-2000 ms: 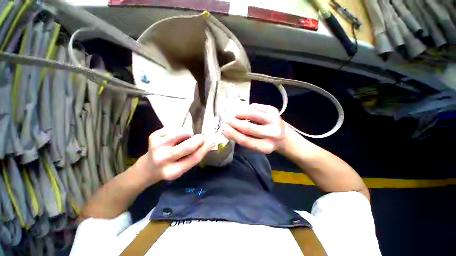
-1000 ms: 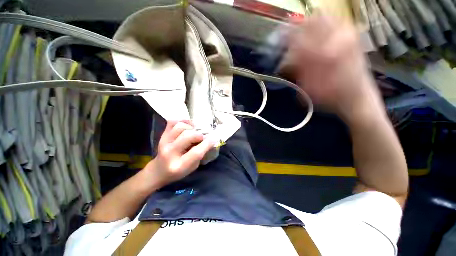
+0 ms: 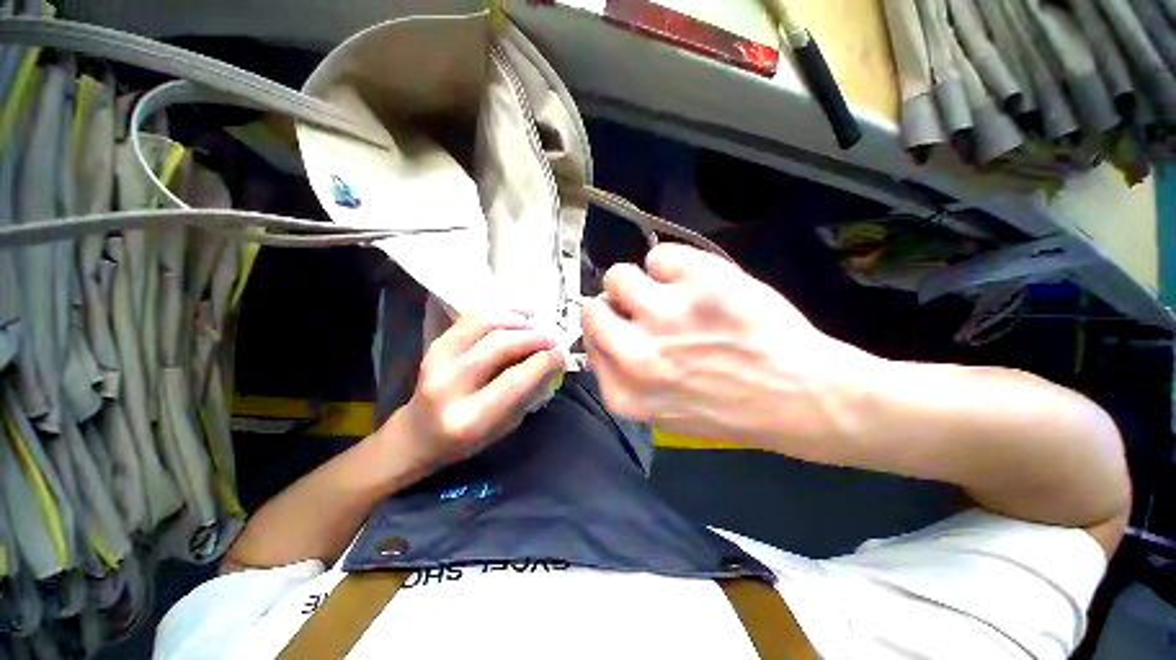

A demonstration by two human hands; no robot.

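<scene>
A beige tote bag lies open-mouthed in front of me, its near end at my apron. My left hand pinches the near seam end of the bag mouth, where a bit of yellow binding shows. My right hand is closed right beside that seam end. A small dark tip shows above its fingers, seemingly part of the thread snips, which are mostly hidden in the fist. The zipper runs along the inner opening. Long beige handles stretch to the left.
A large hanging pile of grey bag pieces with yellow lines is at the left. On the bench edge are a red strip and a black-gripped hammer. More folded bag pieces lie at the upper right.
My right hand left the bag, reached to the bench and came back to the seam end in a fist. The small dark tool beside the hammer is gone from the bench.
</scene>
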